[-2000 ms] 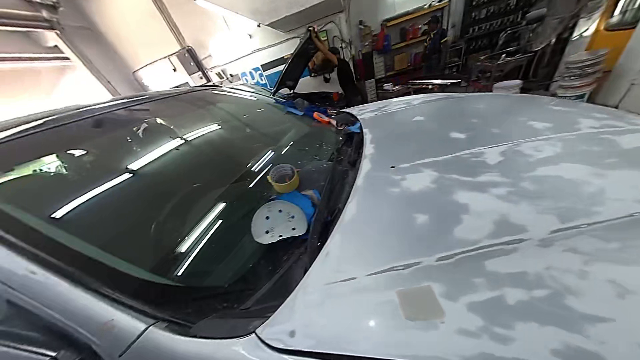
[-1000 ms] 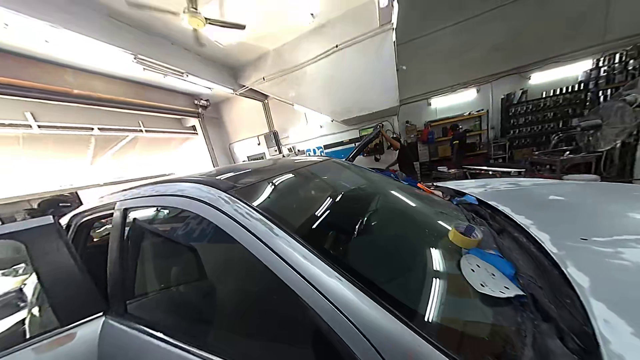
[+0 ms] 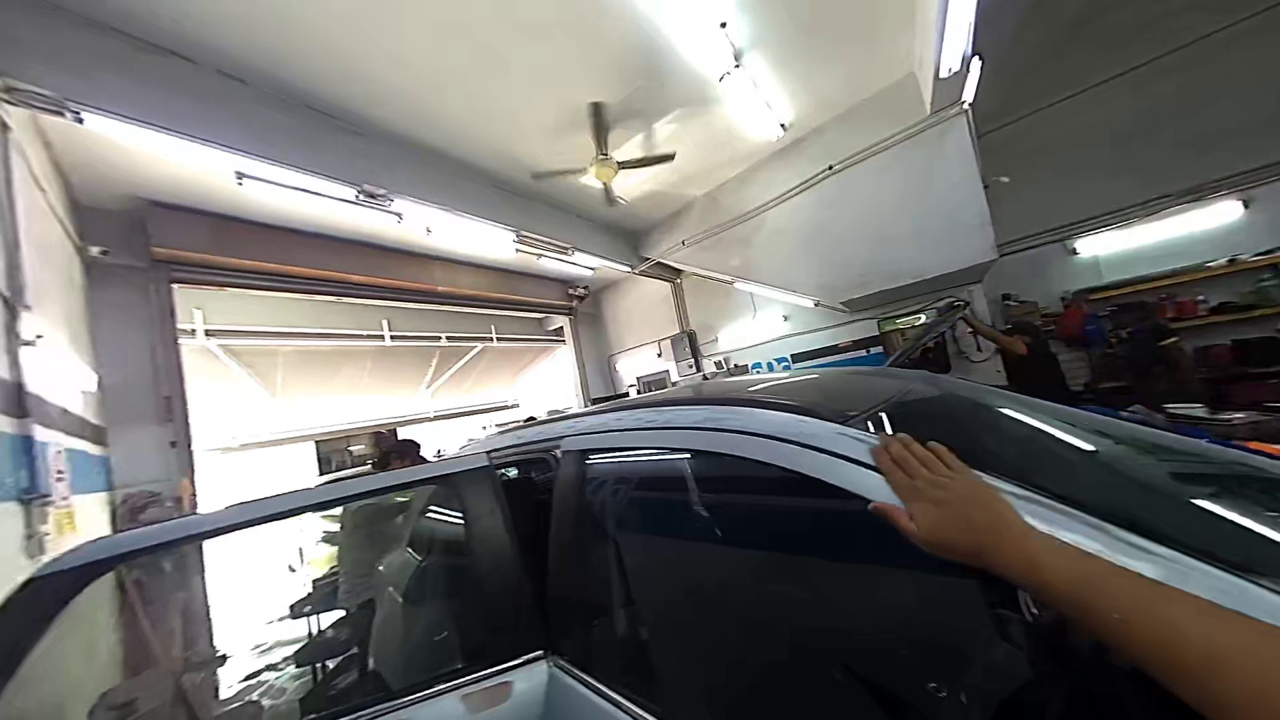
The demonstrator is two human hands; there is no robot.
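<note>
My right hand (image 3: 940, 500) reaches in from the lower right, palm down, and lies on or just over the silver roof pillar (image 3: 800, 425) of a car, beside the upper corner of the windshield (image 3: 1050, 440). Nothing is seen held in it; the fingers lie fairly close together, with the thumb apart. Below the hand is the dark front side window (image 3: 760, 560). My left hand is not in view. The pillar's paint looks patchy and dull in places.
An open rear car door (image 3: 330, 490) stands at the left. Beyond the car, one person (image 3: 1030, 365) has an arm up at a raised panel, and another person (image 3: 400, 455) is near the bright doorway. Shelves (image 3: 1190, 300) with goods line the right wall.
The view has swung left and up, off the hood and windshield to the car's side. My right hand has come into view at the roof pillar.
</note>
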